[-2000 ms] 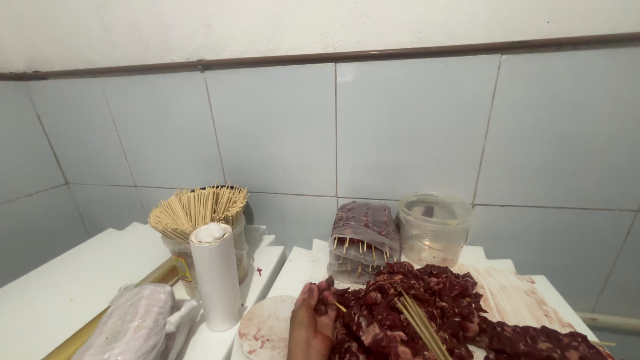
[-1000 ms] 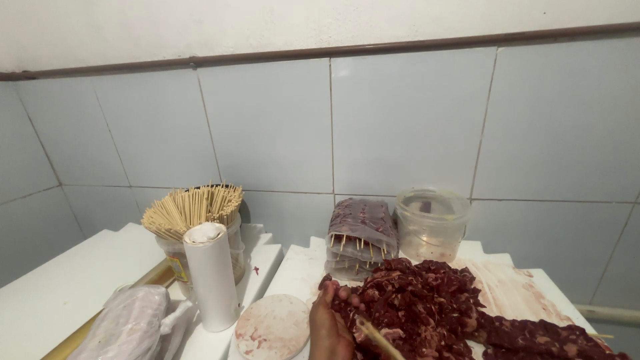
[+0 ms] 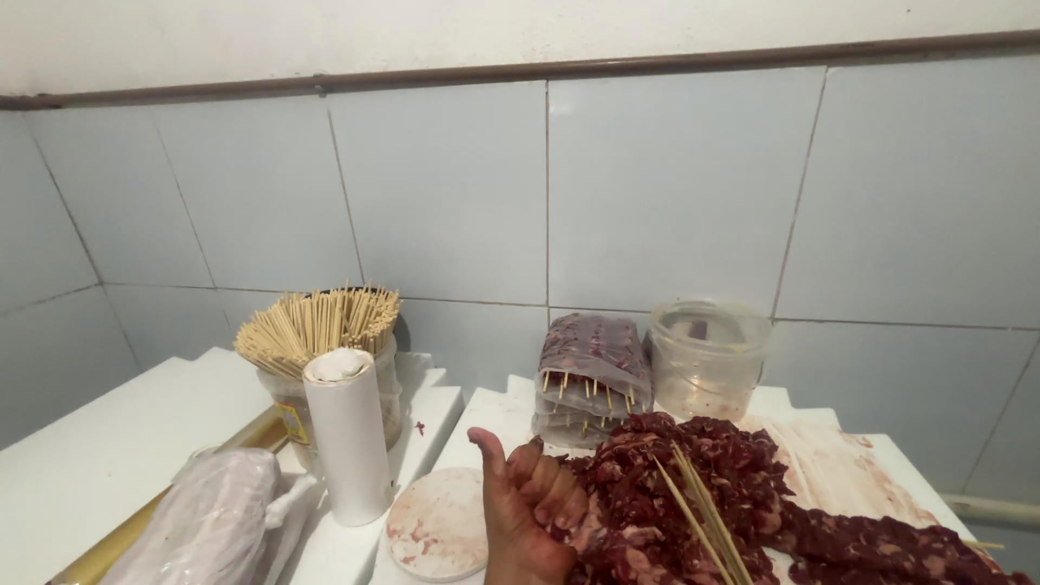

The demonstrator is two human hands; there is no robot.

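My left hand is at the bottom centre, at the left edge of a heap of raw red meat pieces. Its thumb sticks up, apart from the curled fingers, which are beside the meat; whether they grip a piece is not clear. A few wooden skewers slant over the heap, their lower ends out of frame. My right hand is not in view. Behind the heap stands a stack of skewered meat in clear plastic, with stick ends poking out. A long strip of meat lies at the lower right.
At the left, a tub full of wooden skewers stands behind a white roll. Near them lie a plastic-wrapped bundle and a stained white disc. A clear plastic bucket stands by the tiled wall.
My left thumb has risen away from the fingers. The skewers over the heap point more steeply up than a second ago.
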